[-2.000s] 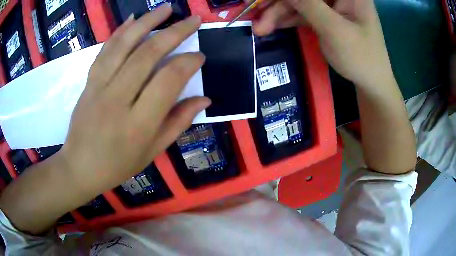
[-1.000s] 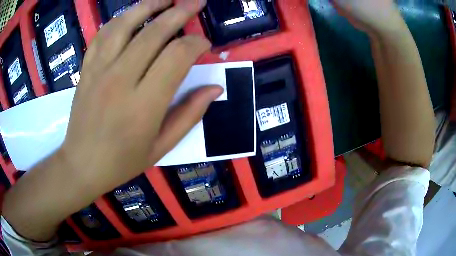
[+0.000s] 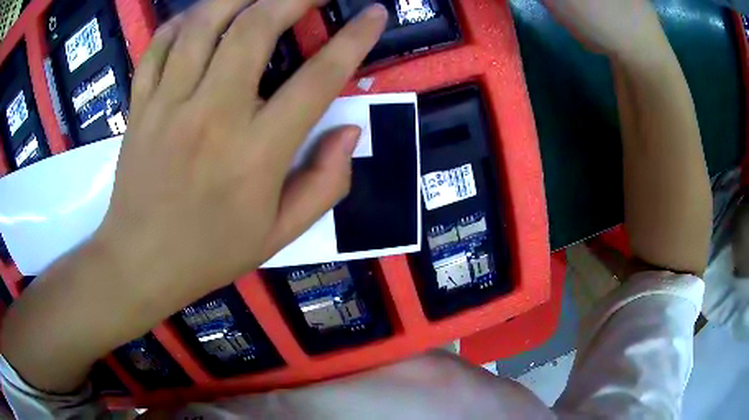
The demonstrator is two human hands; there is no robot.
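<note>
A glossy white release liner (image 3: 70, 193) lies across the phones. At its right end is a black adhesive area (image 3: 382, 193) with its upper left corner bare. My left hand (image 3: 218, 143) lies flat over the liner with fingers spread, the thumb beside the black area. One fingertip rests by the upper phone (image 3: 419, 31). My right hand (image 3: 595, 20) is cut off by the top edge, its fingers hidden, and no tweezers show. A phone (image 3: 450, 225) with a white label and silver sockets lies right of the liner.
The red foam tray (image 3: 530, 205) holds several phones in pockets, partly hidden under the liner and my left hand. The dark green bench top (image 3: 575, 172) is at the right. Another red tray (image 3: 526, 316) shows below. A person's pale sleeve (image 3: 731, 279) is at the right edge.
The tweezers, earlier at the top of the black area, have left the picture with my right hand's fingers. A corner of the black is gone. My left fingers have shifted towards the upper phone.
</note>
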